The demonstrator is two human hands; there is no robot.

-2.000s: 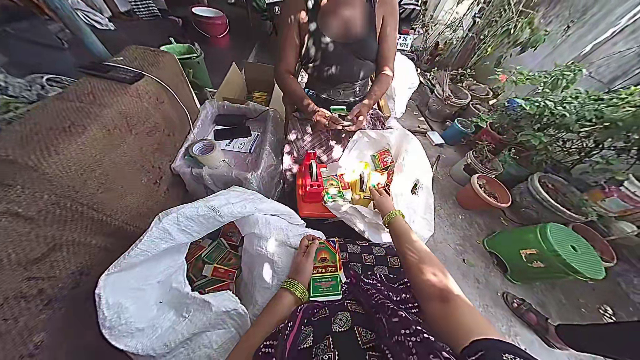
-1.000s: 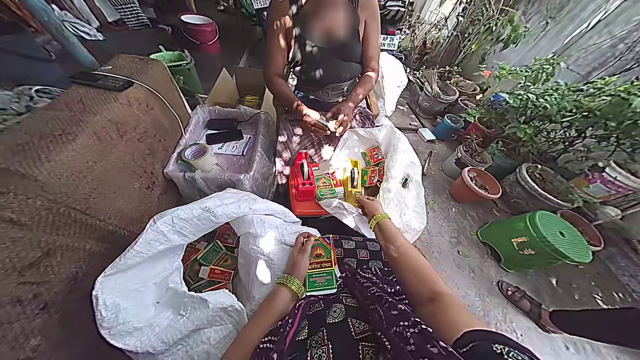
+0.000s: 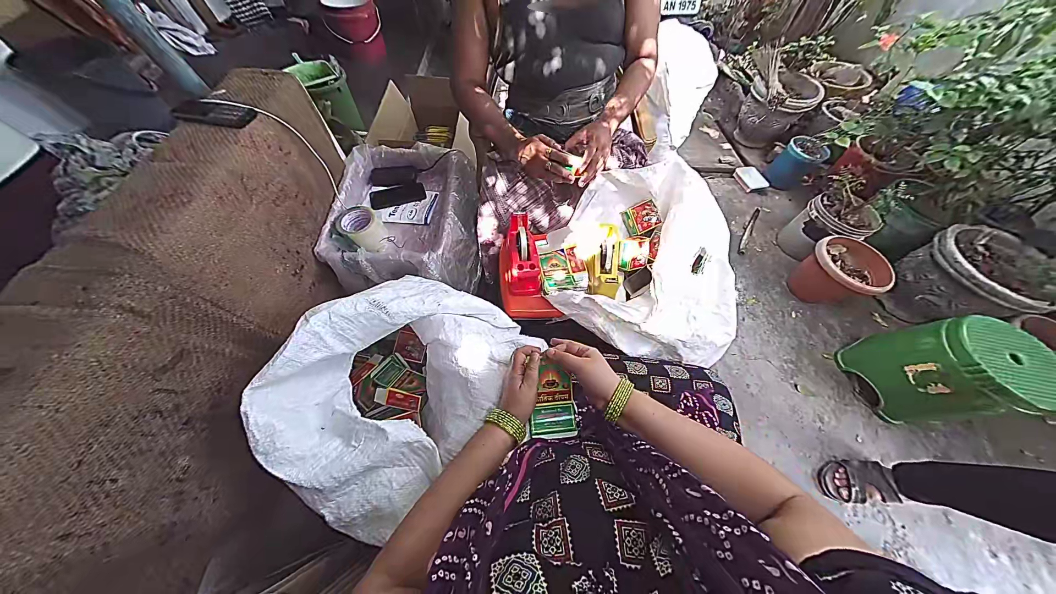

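Observation:
Over my lap my left hand [image 3: 521, 381] grips the upper left of a green and red printed packet [image 3: 553, 404]. My right hand [image 3: 584, 368] pinches at the packet's top edge, its fingertips close to the left ones; whether it holds a piece of tape is too small to tell. A white woven sack [image 3: 330, 462] with many small printed boxes [image 3: 396, 375] stands to the left. Beyond my hands are a red tape dispenser [image 3: 521, 268], a yellow tape dispenser [image 3: 606, 262] and more small boxes [image 3: 641, 218] on an opened white sack [image 3: 697, 305].
A person opposite handles a small item in both hands [image 3: 569, 157]. A plastic-wrapped container [image 3: 412, 260] holds a tape roll [image 3: 360, 224] and phones [image 3: 397, 195]. At right are a green stool [image 3: 949, 371], potted plants [image 3: 841, 268] and a sandalled foot [image 3: 854, 481].
My right hand has come back from the yellow tape dispenser to the top of the packet. The left hand keeps its hold on the packet.

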